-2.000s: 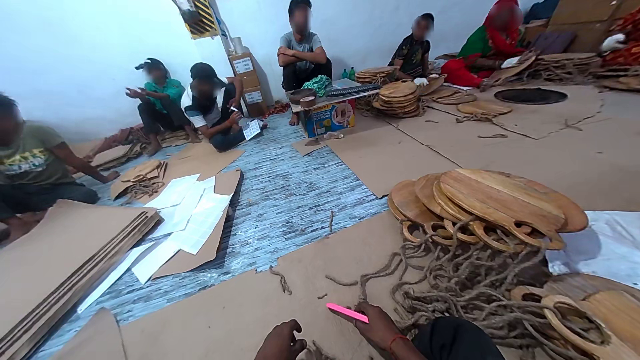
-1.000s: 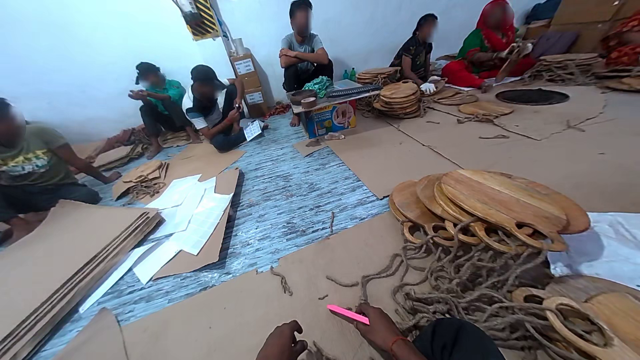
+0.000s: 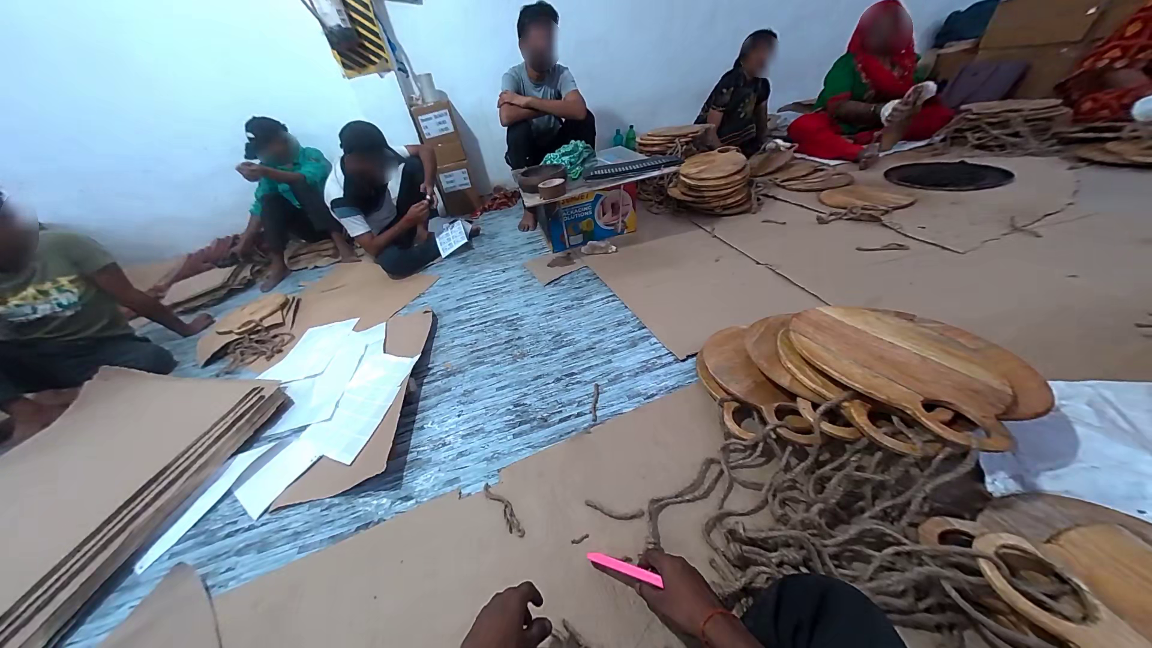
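My right hand, with an orange thread at the wrist, grips a flat bright pink tool low in the head view; its kind is unclear. A rope end stands just above that hand. My left hand is beside it to the left, fingers curled and apart, with nothing seen in it; a bit of rope lies near it at the bottom edge. To the right, a tangle of brown rope hangs from the ring handles of a fanned stack of round wooden boards.
More wooden boards lie at lower right beside a white sheet. Cardboard sheets and white papers are on the left. Several people sit along the wall, near a low table on a printed box.
My hands stay nearly where they were, the pink tool still in the right one. At the back right, a seated person in a red headscarf has shifted posture.
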